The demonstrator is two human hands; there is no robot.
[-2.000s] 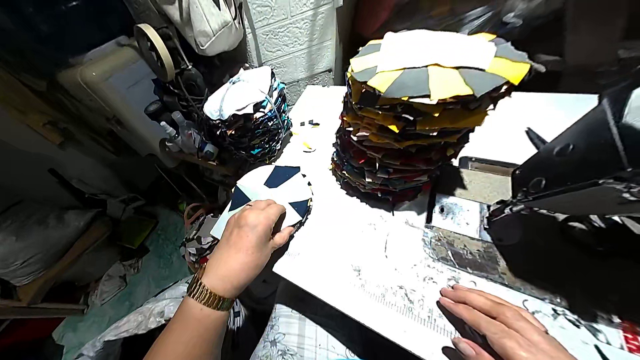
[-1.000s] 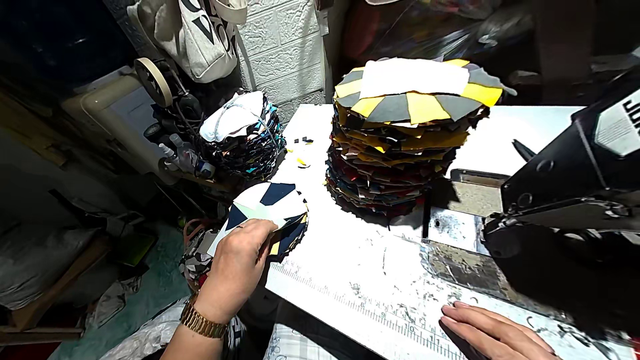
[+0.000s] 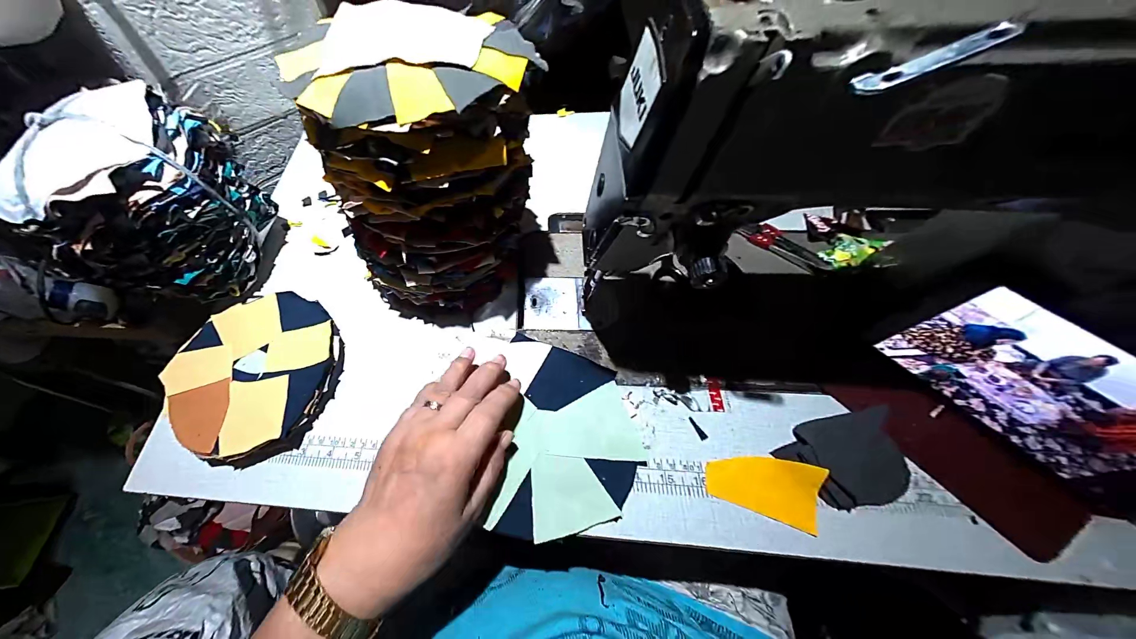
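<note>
My left hand (image 3: 444, 453), with a ring and a gold-coloured watch at the wrist, lies palm down on the left part of a round patchwork piece (image 3: 586, 426) of pale green and navy fabric. The piece rests flat on the white sewing table, in front of the sewing machine (image 3: 674, 177). Left of the hand lies a small stack of round patchwork pieces (image 3: 257, 382), its top one yellow, orange and navy. A yellow fabric scrap (image 3: 772, 488) and dark grey scraps (image 3: 856, 457) lie to the right. My right hand is out of view.
A tall stack of round fabric pieces (image 3: 426, 195) stands at the table's back, left of the machine. A tied bundle of fabric pieces (image 3: 133, 195) is at the far left. A phone or tablet showing a picture (image 3: 1021, 382) lies at the right. A printed ruler (image 3: 328, 451) runs along the front edge.
The view has turned right and come nearer. My left hand has moved from the stack at the table's left edge onto a pale green and navy piece on the table. My right hand has left the view.
</note>
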